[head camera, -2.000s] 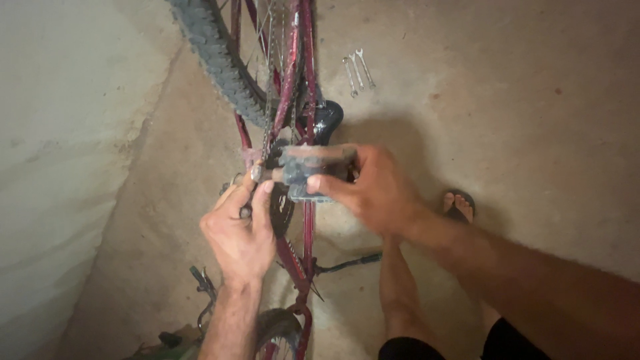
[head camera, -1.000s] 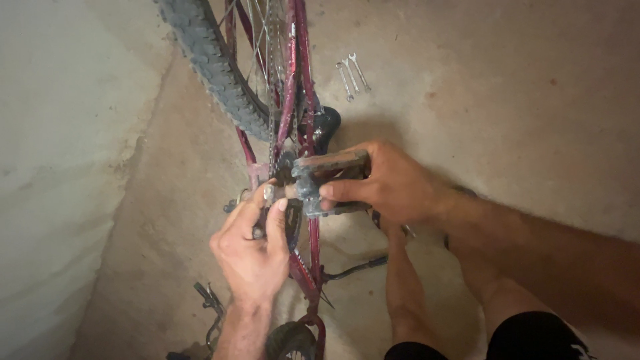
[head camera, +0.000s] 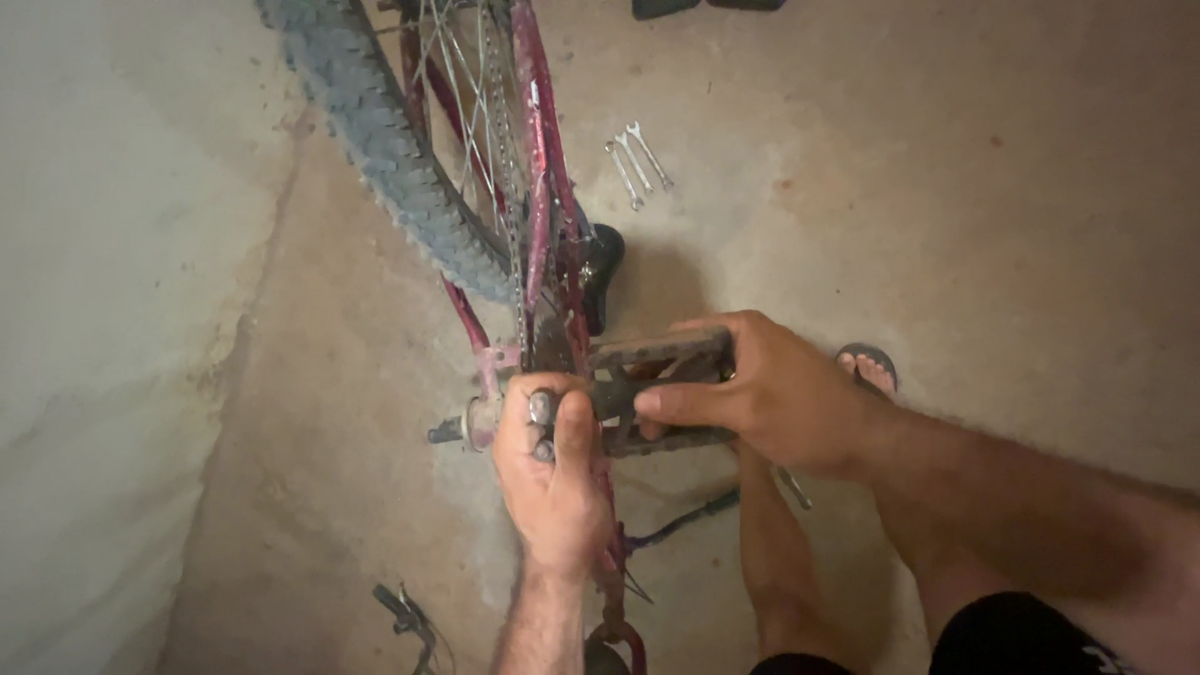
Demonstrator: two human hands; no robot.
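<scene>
A red bicycle frame [head camera: 539, 159] runs down the middle of the view, its saddle low on the floor. My right hand [head camera: 778, 394] grips a dark bicycle pedal [head camera: 670, 350] by its outer end, thumb on its inner part. My left hand [head camera: 553, 459] is closed around the crank arm end [head camera: 542, 408] beside the pedal; rounded metal shows between thumb and fingers. Left of that hand, a bare axle end [head camera: 445, 431] sticks out of the bottom bracket shell [head camera: 480, 422]. The chain [head camera: 514, 216] runs down toward my left hand, which hides part of the crank area.
A knobby tyre [head camera: 394, 159] slants across the upper left, near a pale wall [head camera: 112, 281]. Several wrenches [head camera: 637, 164] lie on the floor right of the black saddle [head camera: 603, 267]. A handlebar end [head camera: 403, 609] shows at the lower left. My sandalled foot [head camera: 870, 367] is at the right.
My left hand has gone from pinching with its fingertips to a closed grip beside the pedal. My right hand still holds the pedal. The view has shifted somewhat.
</scene>
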